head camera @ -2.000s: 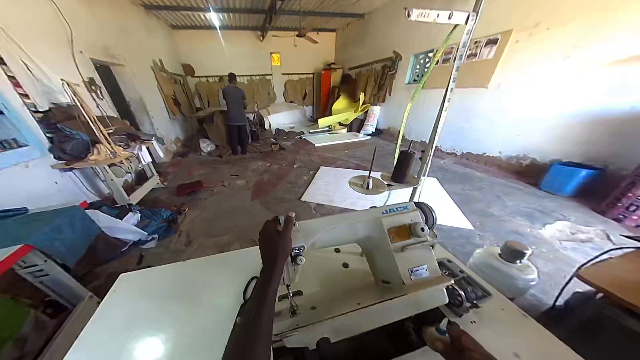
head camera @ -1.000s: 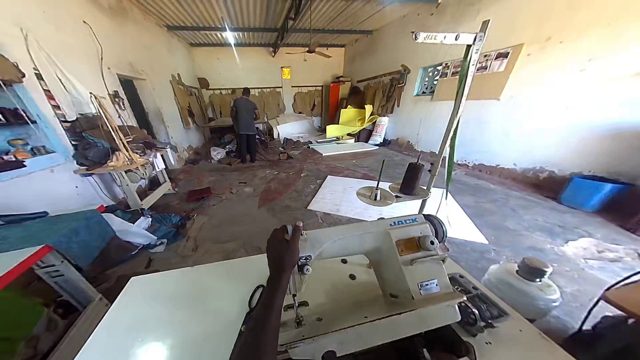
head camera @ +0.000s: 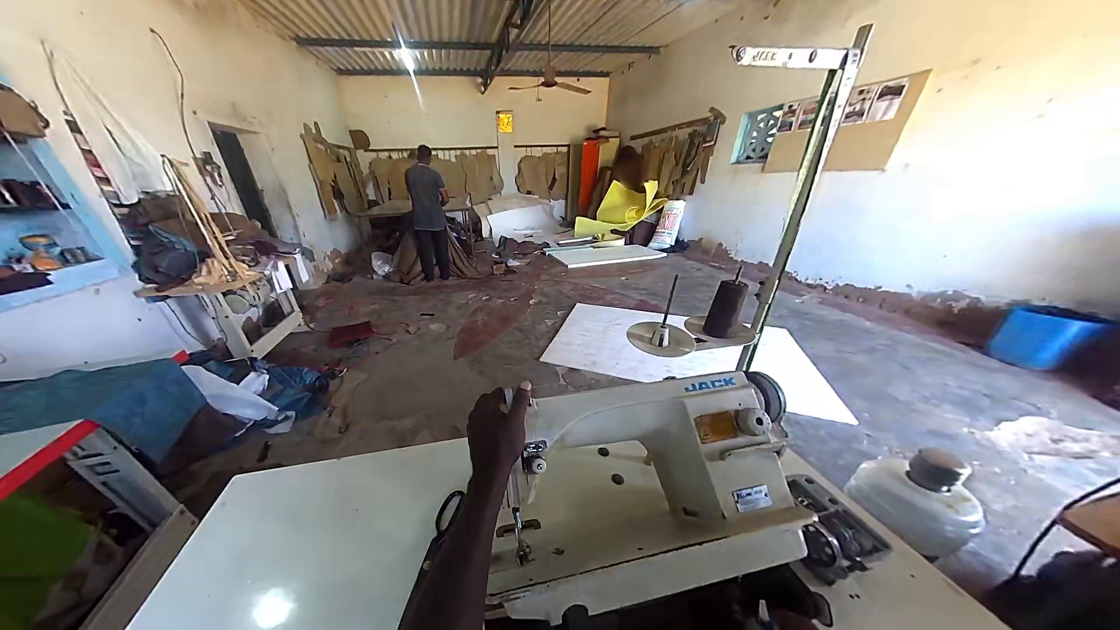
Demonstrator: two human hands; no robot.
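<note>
A white Jack industrial sewing machine [head camera: 674,437] has its bed edge raised over a dark opening in the pale tabletop [head camera: 289,525]. My left hand [head camera: 497,429] grips the top of the machine's needle end, thumb up. Low at the frame's bottom edge, my right hand [head camera: 787,619] is mostly hidden in shadow under the bed, near a small pale-tipped object [head camera: 765,612]; whether it holds this is unclear. Black-handled scissors [head camera: 449,512] lie beside my left forearm. Behind the machine, a cone of dark thread [head camera: 725,308] stands on the thread stand, next to a bare spool pin [head camera: 662,338].
The thread stand's metal post [head camera: 801,197] rises at the right. A white sheet [head camera: 595,341] lies on the floor beyond the table. A translucent jug [head camera: 914,503] and a blue tub [head camera: 1046,337] are at the right. One person [head camera: 427,210] stands far back; another is near yellow sheeting [head camera: 621,210].
My right hand, seen two seconds ago at the front right with a small pale-tipped object, is now mostly out of sight under the machine. My left hand stays on the machine's needle end.
</note>
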